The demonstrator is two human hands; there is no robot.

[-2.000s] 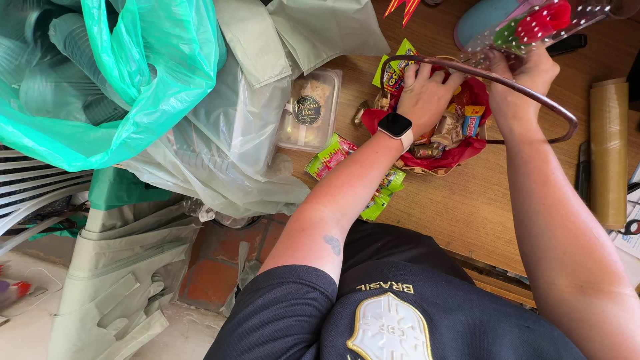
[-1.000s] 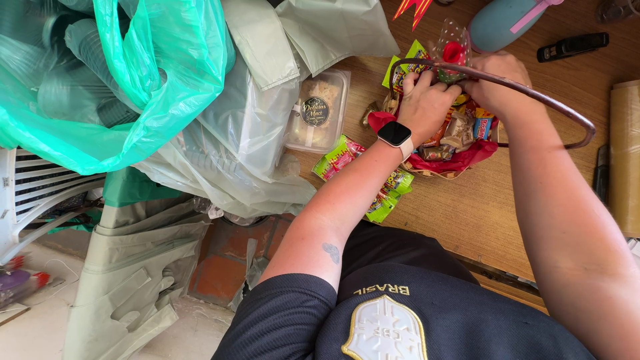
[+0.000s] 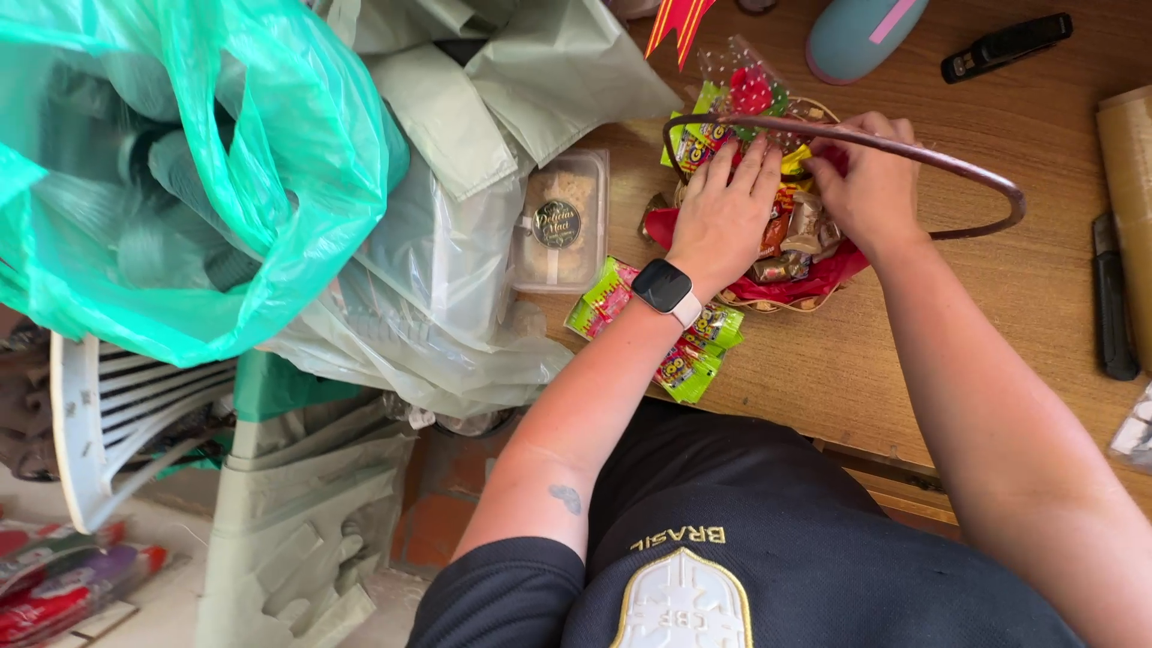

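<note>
A wicker basket lined with red material holds wrapped chocolates and green candy packets. Its brown hoop handle leans out to the right. My left hand lies over the basket's left part, fingers spread on the contents; whether it grips anything is hidden. At the basket's right side my right hand has thumb and fingers by a yellow wrapper; its grip is unclear. A red artificial rose in dotted clear wrap lies at the basket's far edge. More candy packets lie under my left forearm.
A clear box of sweets sits left of the basket, beside grey plastic sheets and a teal bag. A black stapler and blue bottle stand beyond. On the right are a utility knife and a tape-coloured roll.
The wrapped rose, at my right hand two seconds ago, now lies at the basket's far edge. My right hand has moved down from it to the basket's right side.
</note>
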